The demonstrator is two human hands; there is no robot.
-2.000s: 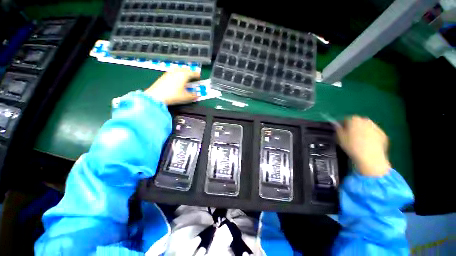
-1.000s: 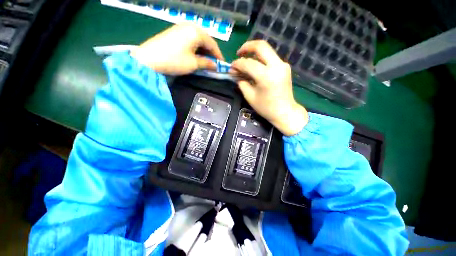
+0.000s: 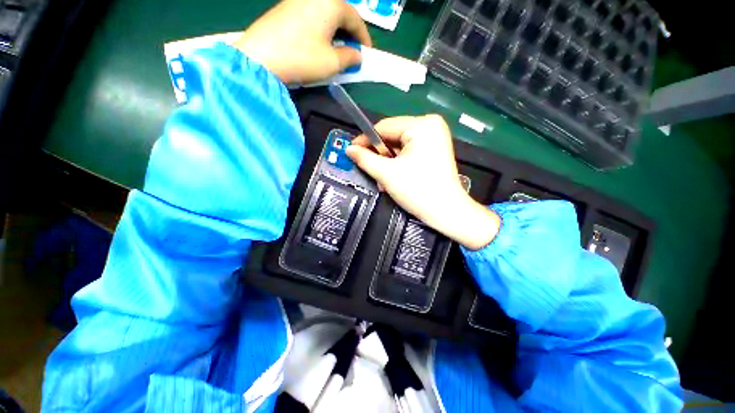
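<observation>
A black foam tray (image 3: 355, 295) holds open-backed phones in slots. The leftmost phone (image 3: 329, 218) has a blue adhesive piece (image 3: 339, 152) at its top end. My right hand (image 3: 423, 173) holds tweezers (image 3: 355, 113), which point up and left, and its fingertips are at the blue piece. The hand covers the top of the second phone (image 3: 411, 258). My left hand (image 3: 302, 40) holds a white sticker sheet (image 3: 385, 68) with blue shapes, above the tray's back left edge.
A clear-grey component tray (image 3: 548, 77) stands at the back right on the green bench mat (image 3: 105, 121). A small white strip (image 3: 471, 123) lies behind the foam tray. Another sticker sheet (image 3: 379, 11) shows at the top edge. A grey bar (image 3: 697, 98) is at the right.
My right hand has moved from the sticker sheet down to the leftmost phone, where a blue piece now shows. My left hand has moved slightly up with the sheet. The tweezers have come into view.
</observation>
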